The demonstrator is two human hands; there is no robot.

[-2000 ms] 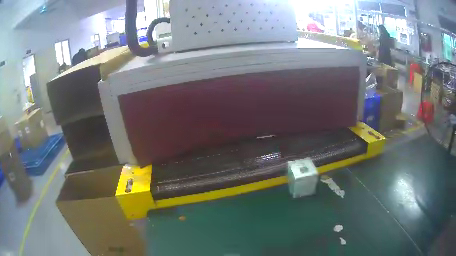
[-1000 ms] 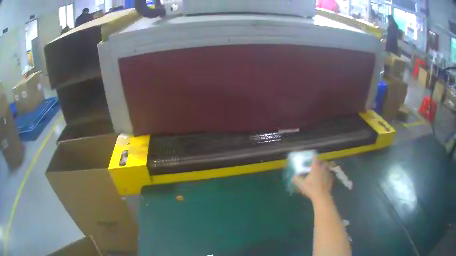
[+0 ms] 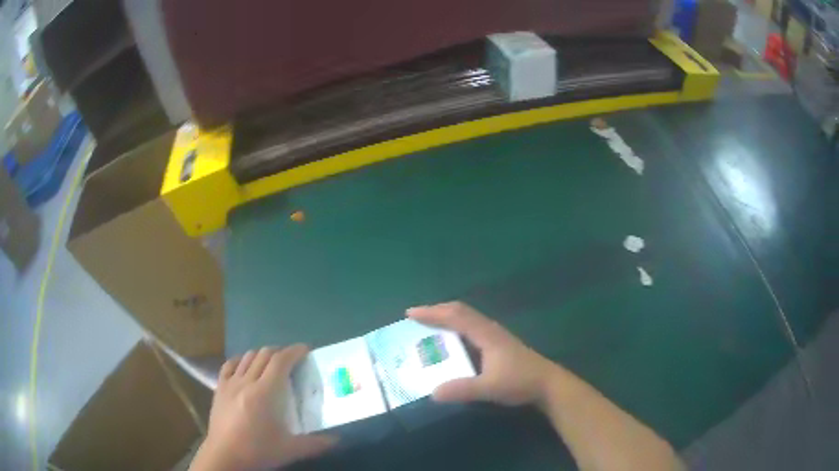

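Note:
Two white product boxes with small green-blue marks sit side by side at the near edge of the green table, a left one (image 3: pixel 341 382) and a right one (image 3: pixel 421 361). My left hand (image 3: pixel 260 405) grips the left end of the pair. My right hand (image 3: pixel 492 359) grips the right end. The boxes touch each other, slightly angled. Another product box (image 3: pixel 527 66) sits on the dark conveyor band, away from both hands. Whether the held pair rests on the table is hard to tell.
The green table (image 3: pixel 442 230) carries white scraps (image 3: pixel 621 149). Behind it is the conveyor (image 3: pixel 368 110) with yellow end blocks (image 3: pixel 202 175) and the dark-red curtain (image 3: pixel 396 41). A tall brown carton (image 3: pixel 161 267) stands left, with a carton flap (image 3: pixel 129 414) below it.
The view has tilted down. My right hand has moved from the conveyor edge to the near table edge. Both hands now hold two boxes, and another box has appeared on the conveyor.

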